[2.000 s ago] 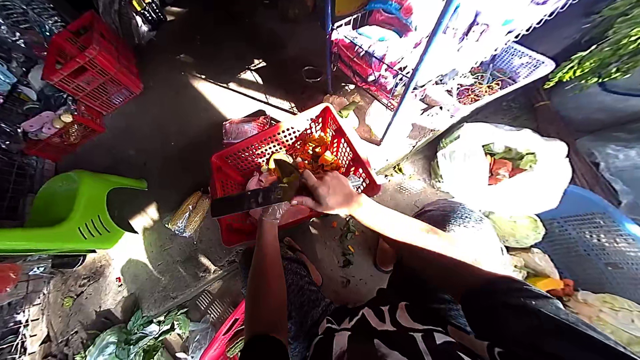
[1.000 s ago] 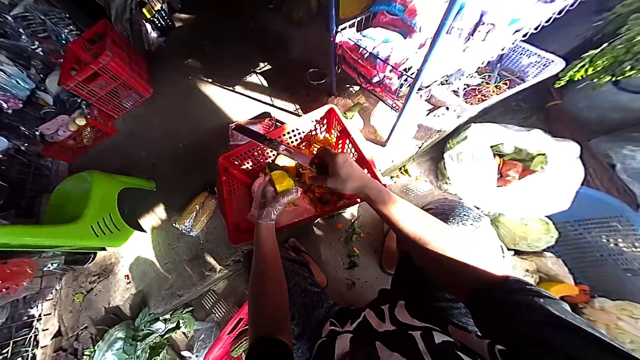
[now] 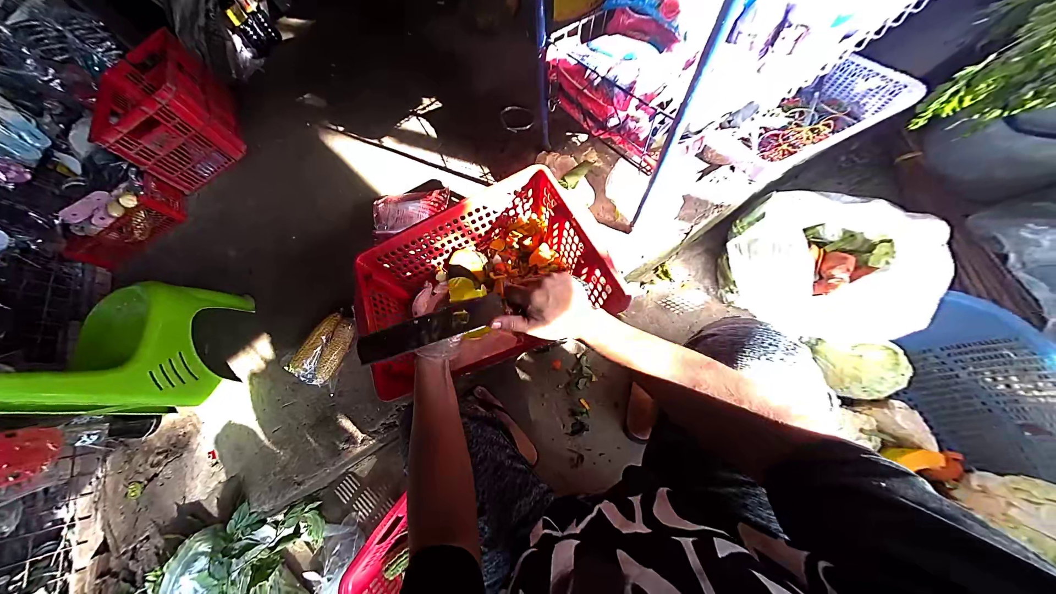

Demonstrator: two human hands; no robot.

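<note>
My right hand (image 3: 549, 309) is closed around the handle of a broad dark-bladed knife (image 3: 429, 330), whose blade points left over the near side of a red perforated plastic basket (image 3: 412, 262). Beneath the blade, my left hand (image 3: 437, 346), in a thin clear glove, is mostly covered; it holds a yellow-and-green vegetable piece (image 3: 466, 290), perhaps squash, against the knife. Inside the basket lie orange and yellow scraps (image 3: 520, 247), with a pale round cut piece (image 3: 468, 262) beside them. The exact contact between blade and piece is hard to see.
A green plastic stool (image 3: 157, 355) and bagged corn (image 3: 323, 348) are at the left, near stacked red crates (image 3: 169, 115). To the right stand a white bag of vegetables (image 3: 833, 289), a cabbage (image 3: 862, 367) and a blue basket (image 3: 982, 388). A blue-legged rack (image 3: 685, 115) rises behind.
The knife, pointing up and left above the basket one second ago, has swung down across my left hand. My right hand has come lower with it.
</note>
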